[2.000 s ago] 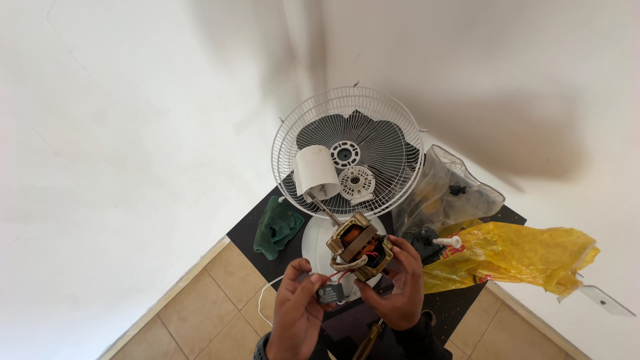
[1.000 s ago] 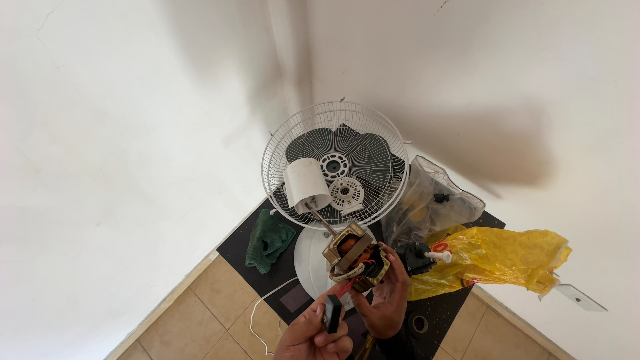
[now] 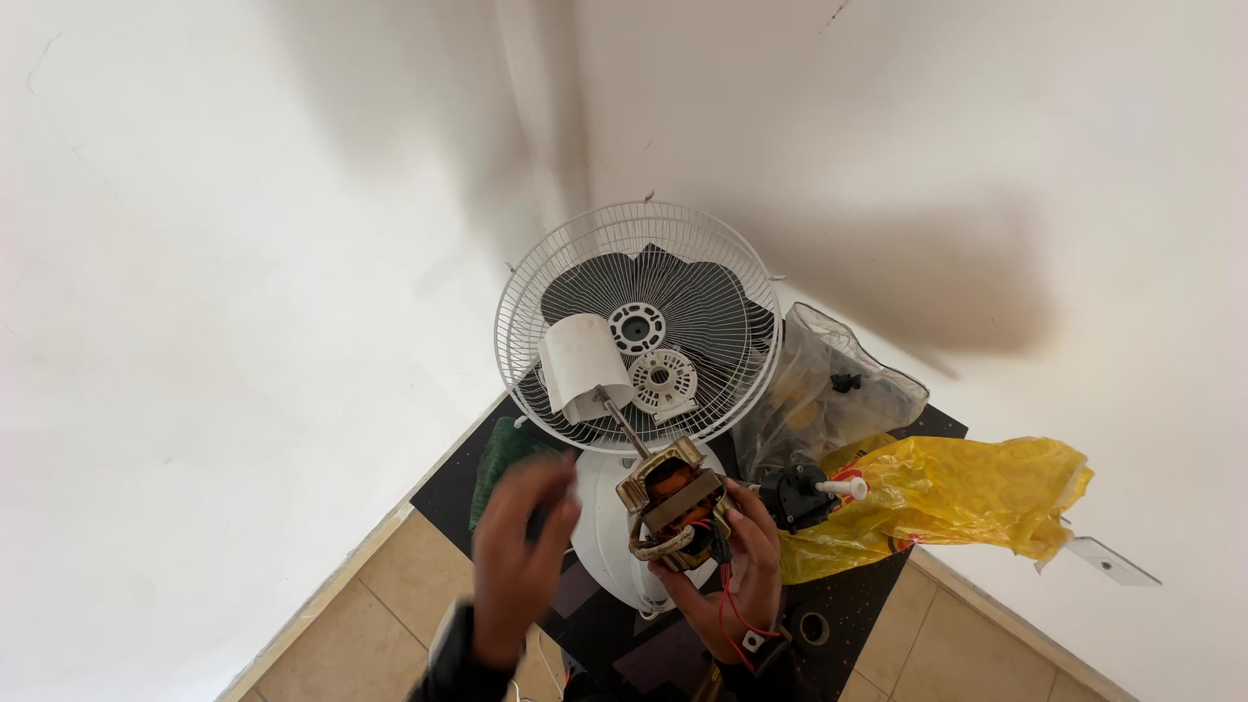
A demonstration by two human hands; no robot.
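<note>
My right hand (image 3: 738, 575) grips a fan motor (image 3: 679, 507) with copper windings, its long metal shaft (image 3: 624, 425) pointing up and left toward a white plastic motor cover (image 3: 585, 363). Red wires (image 3: 726, 609) hang from the motor over my right wrist. To the left, my left hand (image 3: 526, 551) is blurred and raised beside the green cloth (image 3: 497, 463); whether it holds anything is hidden. Just right of the motor is a black gearbox (image 3: 795, 495) with a white knob. Beneath the motor lies the round white fan base (image 3: 614, 546).
A white wire fan grille (image 3: 639, 210) holds dark fan blades (image 3: 682, 283), the cover and a slotted white disc (image 3: 664, 381). Clear (image 3: 814, 390) and yellow (image 3: 994, 492) plastic bags lie right on the black tabletop (image 3: 448, 487). A tape roll (image 3: 810, 627) sits near the front. White walls meet behind.
My left hand has moved away from the motor, up and left toward the green cloth. The small dark box it held a second ago is no longer plainly visible. My right hand still holds the motor.
</note>
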